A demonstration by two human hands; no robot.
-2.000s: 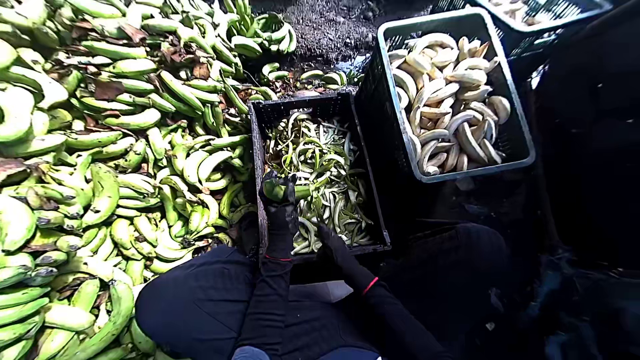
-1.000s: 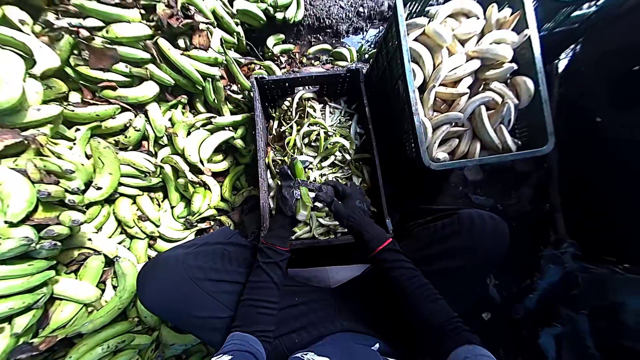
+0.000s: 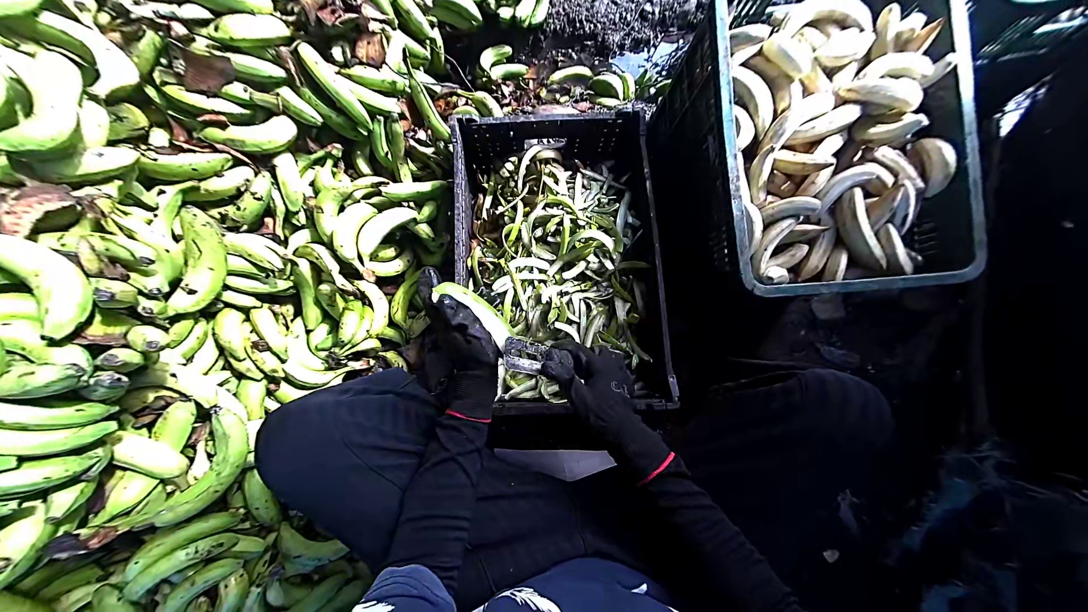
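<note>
My left hand [image 3: 459, 340], in a black glove with a red-edged cuff, is closed around a green plantain [image 3: 473, 309] whose upper side shows pale green. Against the lower right end of that plantain is a peeler-like tool [image 3: 525, 355], gripped by my right hand [image 3: 599, 378], also in a black glove. Both hands are over the near left part of a black plastic crate [image 3: 650, 255], which holds a heap of green and whitish peel strips [image 3: 557, 246]. The tool's blade is not clear to see.
A large pile of green plantains [image 3: 204, 255] with dry leaf bits covers the left side. At the upper right stands a dark green plastic crate [image 3: 858, 285] of peeled plantains [image 3: 858, 153]. My bent legs [image 3: 340, 459] flank the near end of the black crate.
My hands were apart two seconds ago and came together over the peel crate. The left hand has since moved left, and the held plantain now slants down to the right toward the tool.
</note>
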